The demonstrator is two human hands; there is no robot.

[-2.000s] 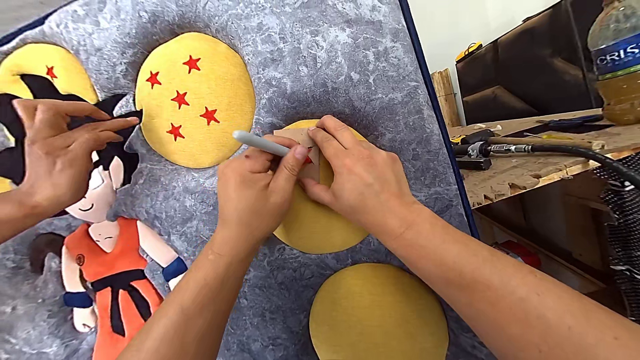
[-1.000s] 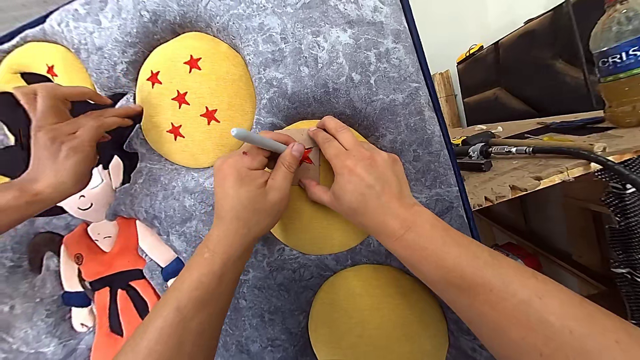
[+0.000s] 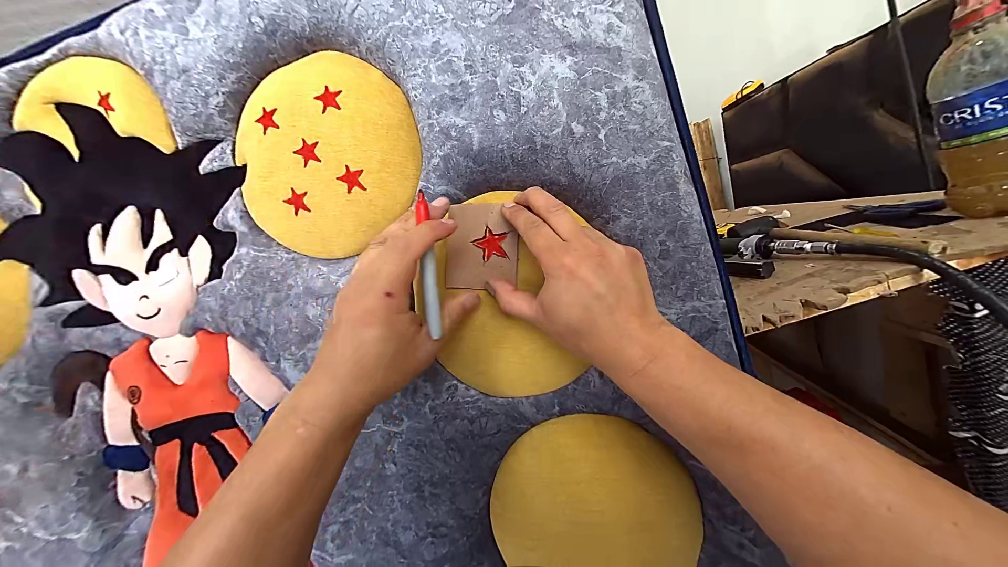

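A square cardboard stencil (image 3: 465, 264) with a red-filled star cutout lies on a yellow padded fabric disc (image 3: 512, 354). My right hand (image 3: 587, 276) presses the stencil's right side with fingertips at its upper corner and the thumb at its lower edge. My left hand (image 3: 386, 299) is at the stencil's left side, holding a grey marker (image 3: 429, 291) upright with its red tip upward. Up and to the left, another yellow disc (image 3: 331, 157) bears several red stars. A plain yellow disc (image 3: 596, 492) sits below.
A fabric cartoon figure (image 3: 169, 339) with black hair and orange clothes is on the grey mottled fabric panel (image 3: 543, 71) at left, beside a yellow disc (image 3: 134, 87) with a red star. Beyond the panel's dark edge, a wooden workbench (image 3: 819, 283) holds a hose (image 3: 882, 250) and a plastic bottle (image 3: 972, 110).
My left hand has turned the marker from slanting over the stencil to upright beside it, uncovering the star. Another person's hand, earlier over the figure's hair, has left the view.
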